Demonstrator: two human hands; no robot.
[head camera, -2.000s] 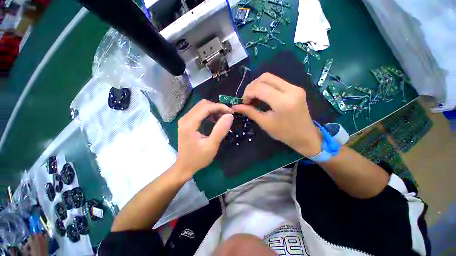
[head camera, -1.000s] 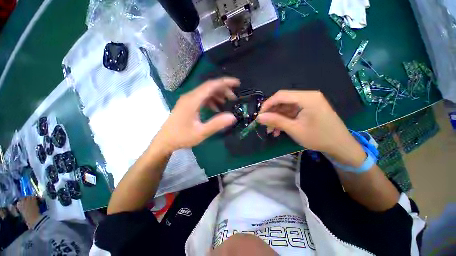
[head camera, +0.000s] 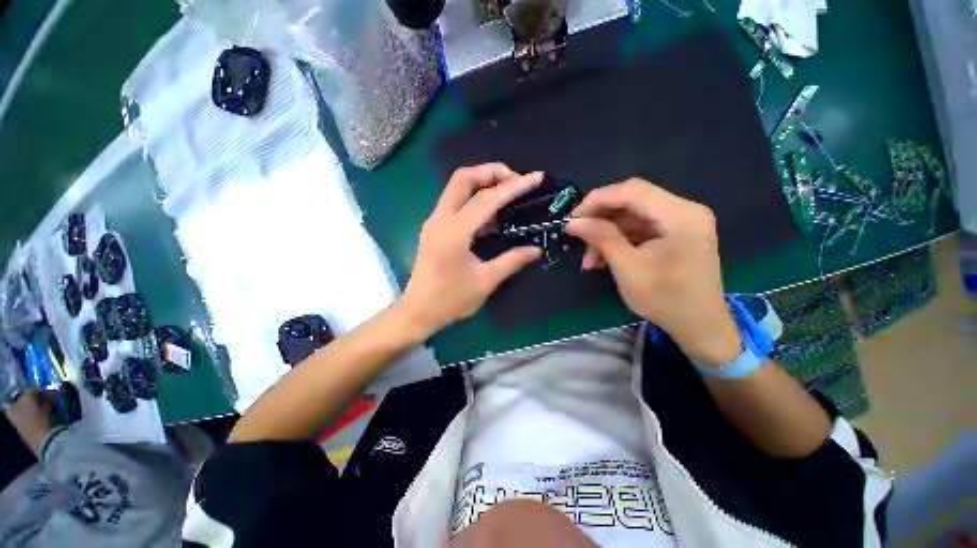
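A black glossy housing (head camera: 522, 212) is held over the black work mat (head camera: 643, 118), between my two hands. A small green circuit board (head camera: 562, 200) shows at its upper right part, and a thin pale wire or edge runs across its middle. My left hand (head camera: 466, 241) grips the housing from the left, with thumb and fingers around its side. My right hand (head camera: 659, 252) has its thumb and index finger pinched together at the housing's right side, by the end of the pale line. I cannot tell what is between those fingertips. A blue strap is on my right wrist.
White foam sheet (head camera: 273, 193) with black housings lies left. Bag of screws (head camera: 380, 91) and the screw feeder (head camera: 487, 37) stand at the back. Loose green boards (head camera: 798, 182) and a white cloth (head camera: 787, 24) lie right. More housings (head camera: 123, 318) and another person's hand (head camera: 27, 412) are far left.
The view has shifted. My left hand has closed on the housing, which was on the mat with the hand open beside it. The green board has moved up against the housing. A housing near my left forearm now shows.
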